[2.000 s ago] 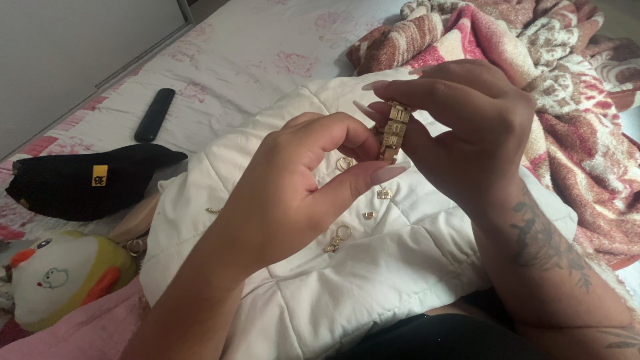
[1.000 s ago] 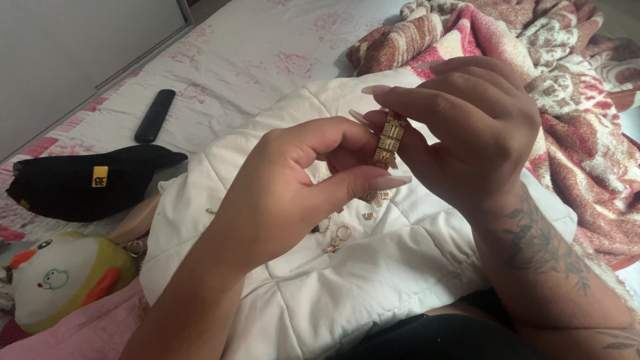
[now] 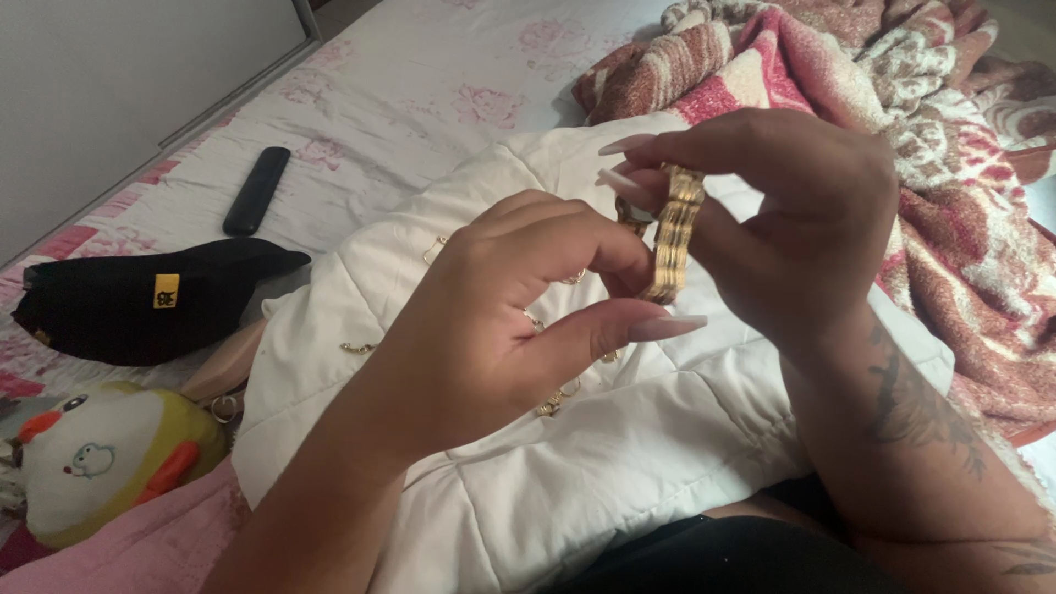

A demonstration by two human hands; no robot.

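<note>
A gold-coloured linked bracelet [image 3: 678,235] is held up between both hands, curved into a loop. My left hand [image 3: 511,318] pinches its lower end between thumb and fingers. The fingers of my right hand [image 3: 792,219] grip its upper end. Below the hands, small gold-coloured jewelry pieces [image 3: 550,404] lie on a white quilted cover [image 3: 470,495], partly hidden by my left hand. One short gold piece [image 3: 357,349] rests left of my left forearm, and a thin gold loop [image 3: 434,247] shows beyond that hand.
At the left on the floral bed sheet [image 3: 371,124] are a dark elongated case or device [image 3: 256,191], a black cloth item with a yellow label [image 3: 148,301] and a plush bird toy [image 3: 107,462]. A patterned fleece blanket [image 3: 949,165] is bunched at the right.
The bracelet has turned in my fingers: its patterned faces showed earlier, and now ribbed links and a curved loop show. Both hands stay close to where they were.
</note>
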